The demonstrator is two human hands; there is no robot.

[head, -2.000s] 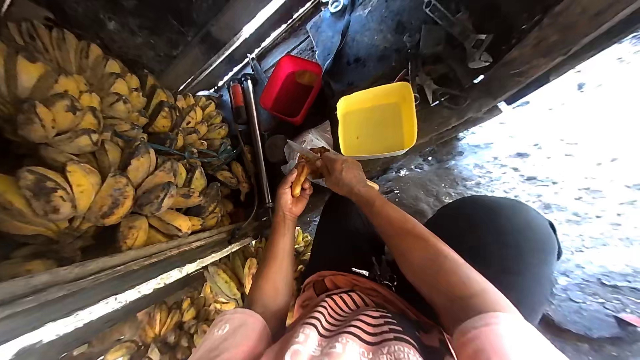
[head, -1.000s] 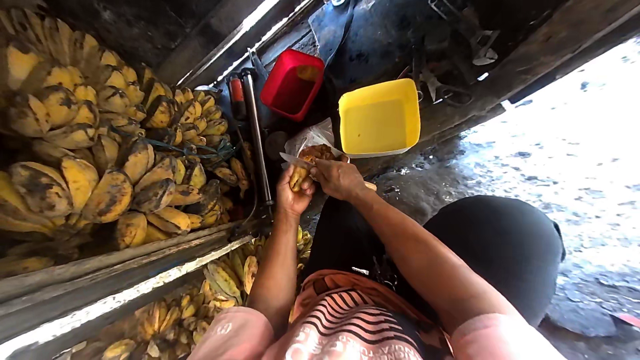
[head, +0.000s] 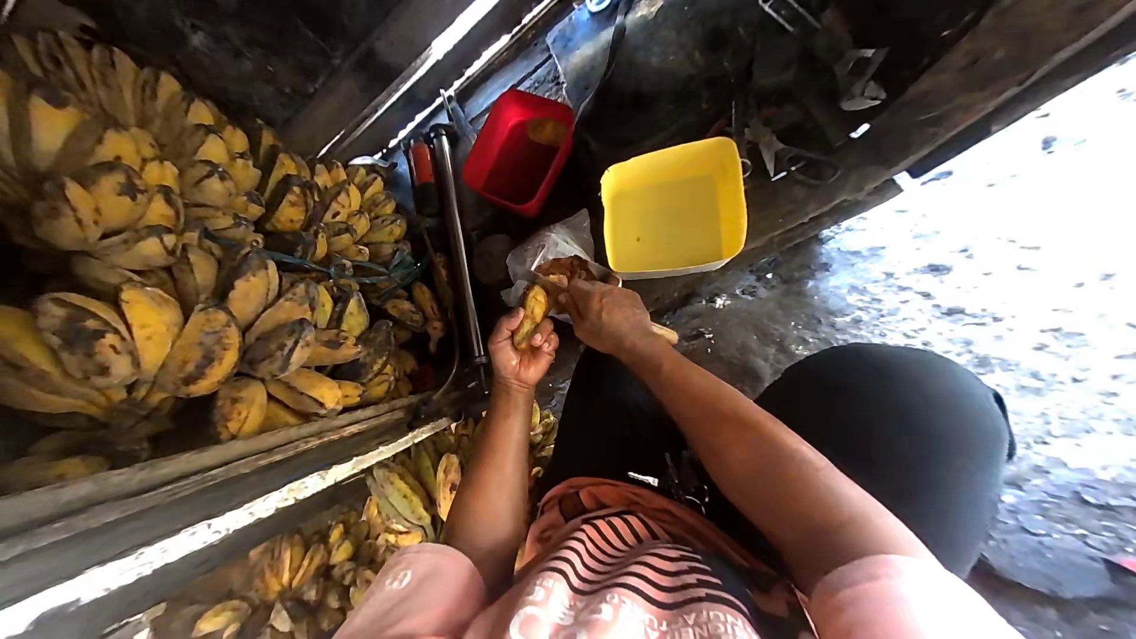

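Observation:
My left hand (head: 522,353) is closed around a short yellow banana (head: 532,316), held upright. Against the top of that banana is my right hand (head: 609,312), its fingers closed on a knife; a pale handle end (head: 664,334) sticks out behind the palm, and the blade is mostly hidden. Just beyond both hands lies a clear plastic bag (head: 552,247) with reddish-brown stuff (head: 568,267) at its mouth. A yellow square plastic tub (head: 674,209) stands to the right of the bag, and a red plastic tub (head: 519,153) stands farther back.
Banana bunches (head: 186,346) fill the left side behind a wooden plank (head: 213,453); more bananas (head: 399,497) lie below it. A metal tube (head: 460,248) and a red-handled tool (head: 422,173) lie beside the red tub. Metal pieces (head: 861,80) are at the upper right.
The banana in my left hand has turned more upright and shows more of its length than one second ago. The knife blade, visible then across its top, is now mostly hidden.

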